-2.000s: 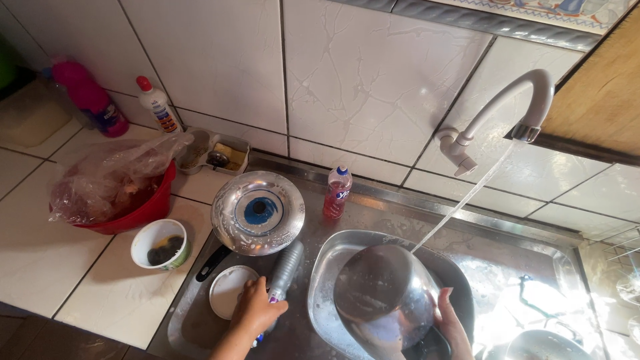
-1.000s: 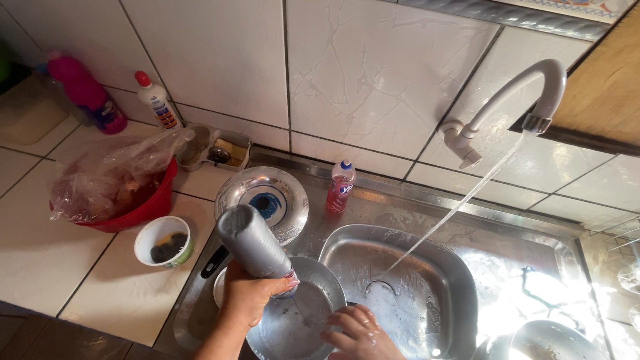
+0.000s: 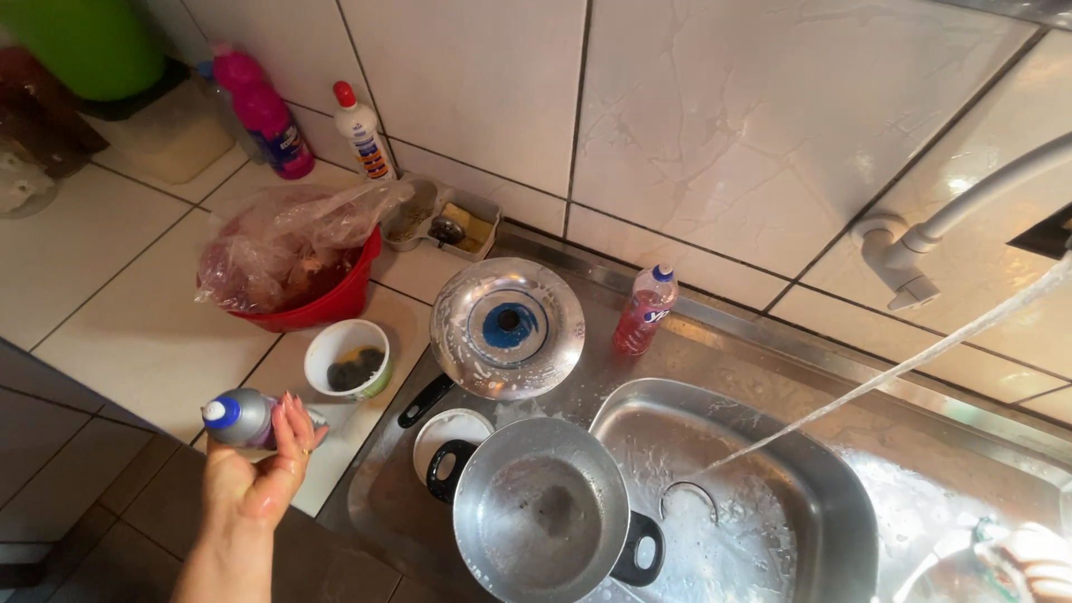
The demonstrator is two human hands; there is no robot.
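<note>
At the lower left, my left hand holds a grey squeeze bottle with a blue cap, tilted on its side above the counter's edge. My right hand is at the bottom right, washed out by glare; its fingers touch something greenish that I cannot identify. A wet metal pot with black handles stands upright at the left rim of the sink basin. Behind it lies a soapy metal lid with a black knob. A pink dish soap bottle stands near the wall.
Water runs from the faucet into the basin. A white lid and a black handle are beside the pot. On the counter are a white tub, a red basin with plastic, a sponge holder and several bottles.
The pot, tilted over the basin two seconds ago, stands upright at its left. My left hand has moved left with the grey bottle; my right hand has left the pot and moved right.
</note>
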